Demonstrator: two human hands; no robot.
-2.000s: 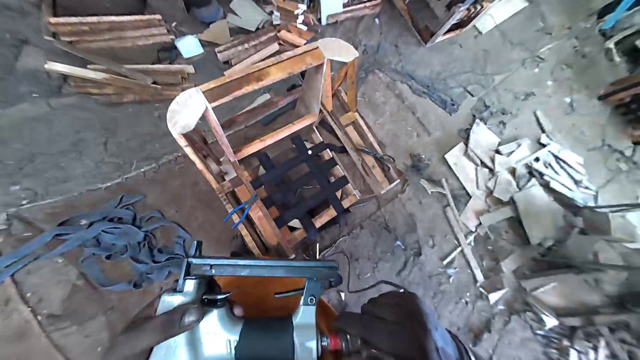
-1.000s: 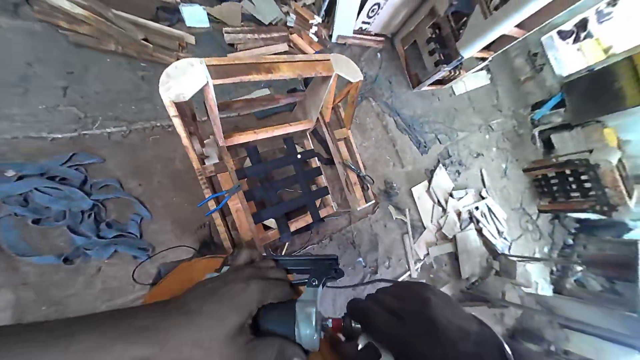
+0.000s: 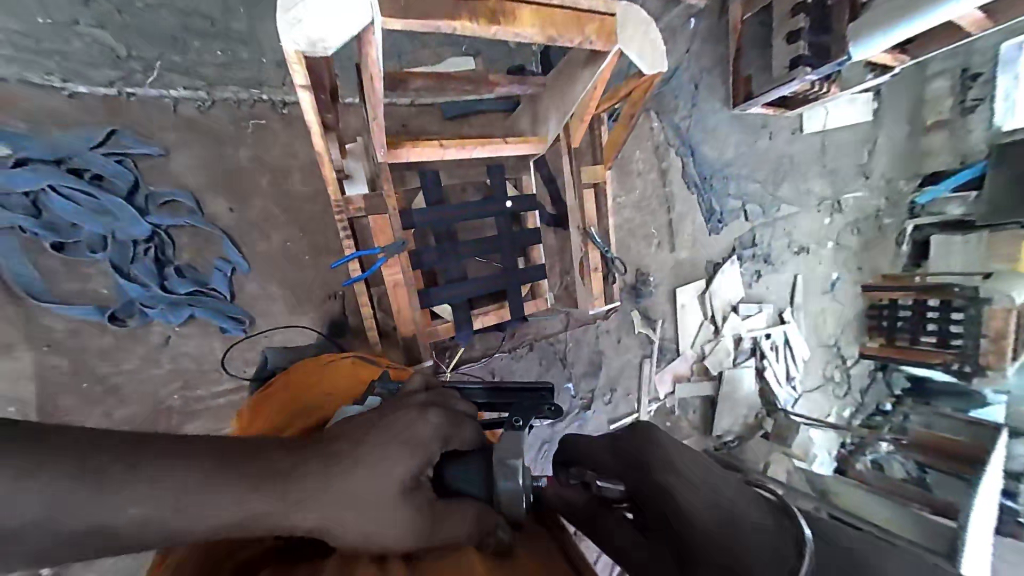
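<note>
Across the lower middle of the head view lies a pneumatic stapler (image 3: pixel 512 472) with a black magazine. My left hand (image 3: pixel 400 472) is wrapped around its dark grip. At the grip's metal end, my right hand (image 3: pixel 640 488) has its fingers closed on a metal air-hose coupling (image 3: pixel 596 483), beside a threaded fitting. Beyond them stands a wooden chair frame (image 3: pixel 468 150) with black webbing straps (image 3: pixel 480 246) woven across its seat. Blue-handled pliers (image 3: pixel 372 258) rest on the frame's left rail, and scissors (image 3: pixel 606 253) on its right side.
Tangled blue-grey webbing (image 3: pixel 120 232) lies on the floor at left. Broken board scraps (image 3: pixel 736 344) are piled at right. Another webbed frame (image 3: pixel 924 324) stands farther right, and a wooden frame (image 3: pixel 788 56) is at the upper right. A thin black cable (image 3: pixel 228 352) loops near orange cloth (image 3: pixel 312 384).
My left hand has moved from the stapler's left side onto its grip. My right hand remains by the stapler's end fitting, where a metal coupling now shows between the fingers.
</note>
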